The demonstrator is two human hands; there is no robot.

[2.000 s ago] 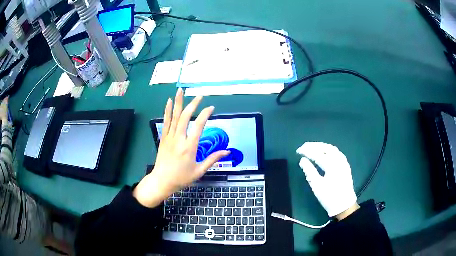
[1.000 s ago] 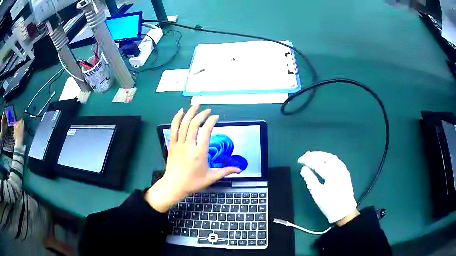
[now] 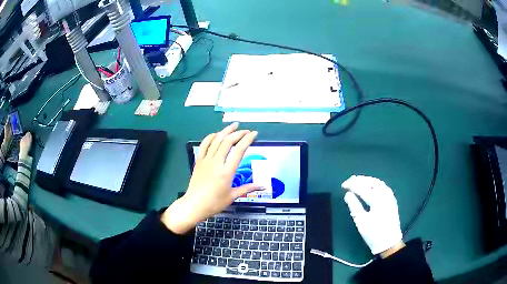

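The mini laptop [image 3: 250, 241] lies open on a black foam pad [image 3: 321, 238]. Its screen [image 3: 286, 166] shows a blue swirl and a small white pop-up near the bottom. My bare left hand [image 3: 214, 175] is spread over the left part of the screen, with the thumb at the pop-up; whether it touches the glass I cannot tell. My right hand [image 3: 375, 213], in a white glove, rests on the mat right of the laptop, fingers curved with a gap to the thumb, holding nothing visible. A white adapter lead [image 3: 339, 258] lies between it and the laptop.
A clipboard [image 3: 281, 83] lies behind the laptop. A black cable [image 3: 431, 138] loops around the right side. Closed laptops [image 3: 105, 163] on black foam lie left; another dark-padded unit [image 3: 495, 188] is far right. Pen cup [image 3: 118, 83], posts and small monitor [image 3: 151, 32] stand back left. A person's hands show far left.
A small white pop-up now shows on the screen above the taskbar. My left fingers have drawn closer together. The whole view has shifted a little, so the bench appears lower and further right.
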